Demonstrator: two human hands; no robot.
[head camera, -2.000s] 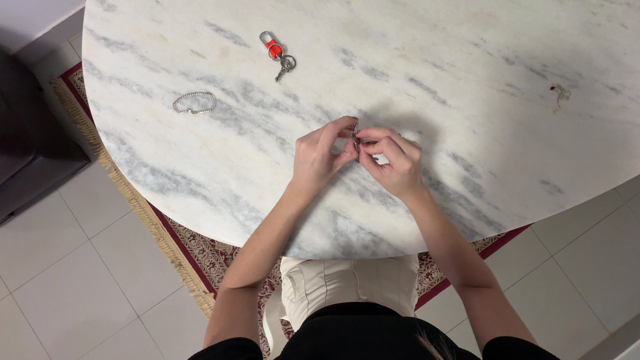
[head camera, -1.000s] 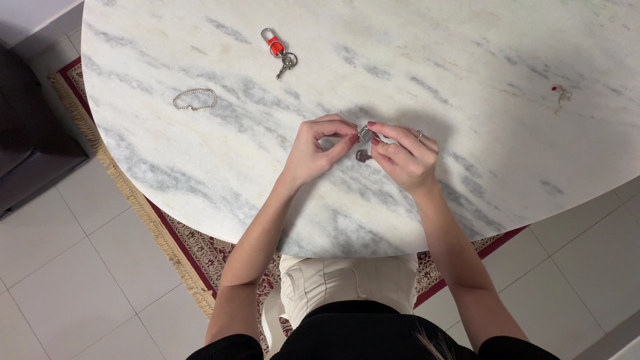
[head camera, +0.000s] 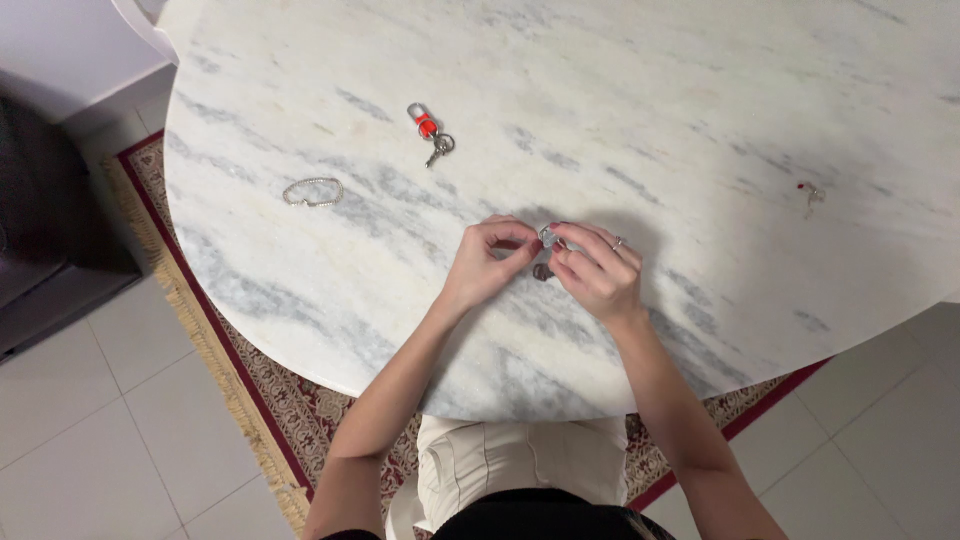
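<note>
Between my two hands is a small silvery metal ring (head camera: 548, 237), pinched at the fingertips. My left hand (head camera: 493, 260) grips its left side with thumb and index finger. My right hand (head camera: 598, 268), with a ring on one finger, holds the other side. A small dark metal piece (head camera: 543, 271) shows just below the fingertips, partly behind the right hand; whether it hangs or lies on the marble is not clear. Farther up the table lies a key ring with a key and a red-and-silver clasp (head camera: 426, 126). A silvery chain bracelet (head camera: 313, 192) lies to the left.
The round marble table (head camera: 480, 382) fills most of the view. A thin piece of jewellery with a red bead (head camera: 810, 195) lies at the right. Below are a fringed patterned rug (head camera: 247, 375) and floor tiles. A dark leather seat (head camera: 52, 225) stands at the left.
Two seconds ago my fingertips were close together. My hands have since parted slightly, and the metal ring and the dark piece now show between and below them.
</note>
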